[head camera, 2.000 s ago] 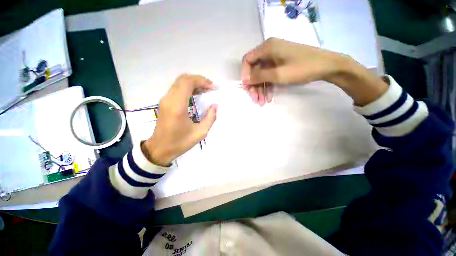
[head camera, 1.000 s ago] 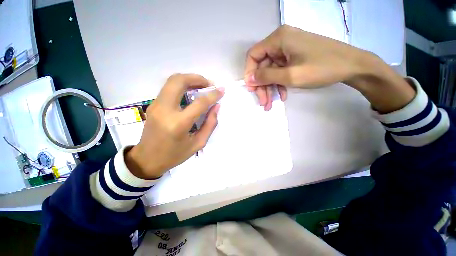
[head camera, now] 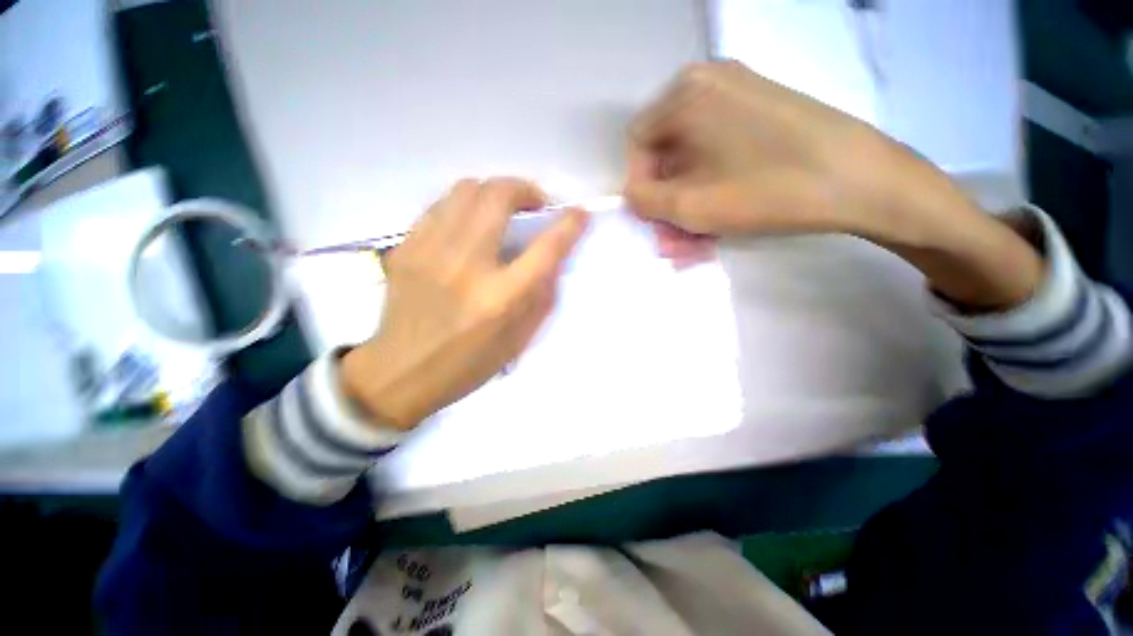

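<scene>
A white panel lies in front of me on a beige-grey backing board. It is overexposed, so its surface detail is lost. My left hand lies over the panel's upper left part, thumb and index fingertips close together at the far edge. It covers most of the circuit; a bit of yellow and a dark wire show to its left. My right hand is at the same far edge, right of my left hand, fingers curled and pinched at a thin whitish strip between the hands. The picture is blurred.
A white tape roll lies flat at left, partly on the dark green bench top. Panels with circuits stand at left and far left back. Another white panel lies at the back right. Loose sheet edges show along the front.
The right hand has closed more tightly, and the left thumb and index have moved right along the panel's far edge. The view has shifted, and more of the panel's right edge shows than two seconds ago.
</scene>
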